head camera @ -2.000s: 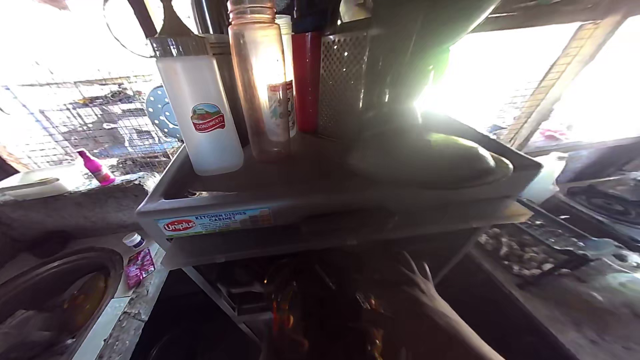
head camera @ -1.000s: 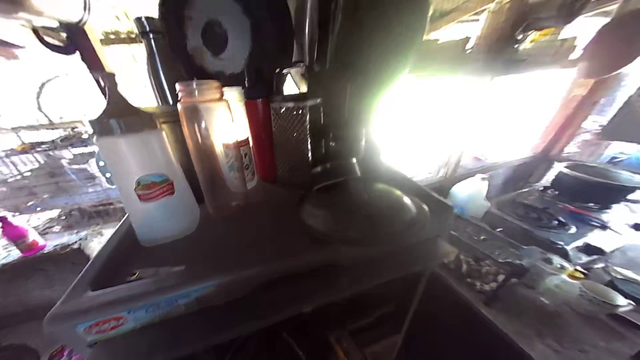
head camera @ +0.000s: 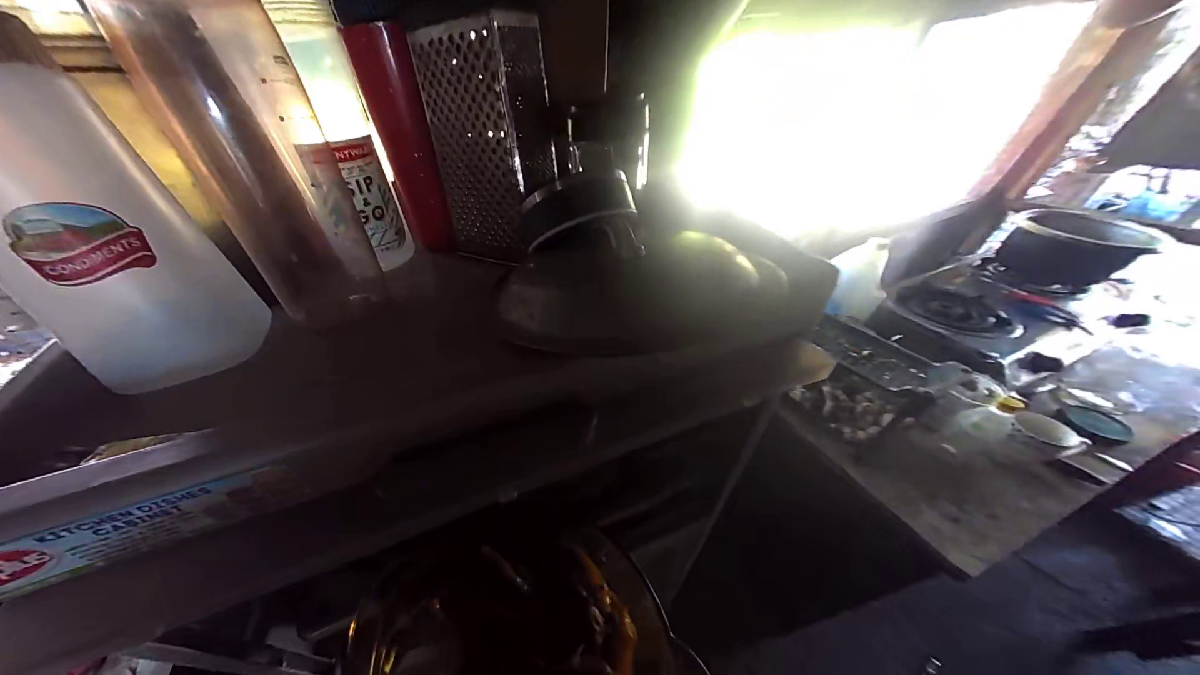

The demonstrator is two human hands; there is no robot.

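Observation:
Neither of my hands can be made out in the head view. A dark amber glass dish shows at the bottom middle, inside the shadowed front of a dish cabinet. What touches or supports the dish is too dark to tell. On the cabinet top, a domed lid lies to the right of a metal box grater. A white plastic condiment bottle stands at the left, beside a tall translucent bottle, a smaller labelled bottle and a red cylindrical container.
Right of the cabinet, a lower counter holds a gas stove with a dark pot, a pale jug, and several cups and bowls. A tray of small pale pieces sits near the cabinet's corner. Bright light glares behind.
Two seconds ago a hand with spread fingers showed at the cabinet front; it is out of sight now. The view has swung right and come closer to the cabinet top.

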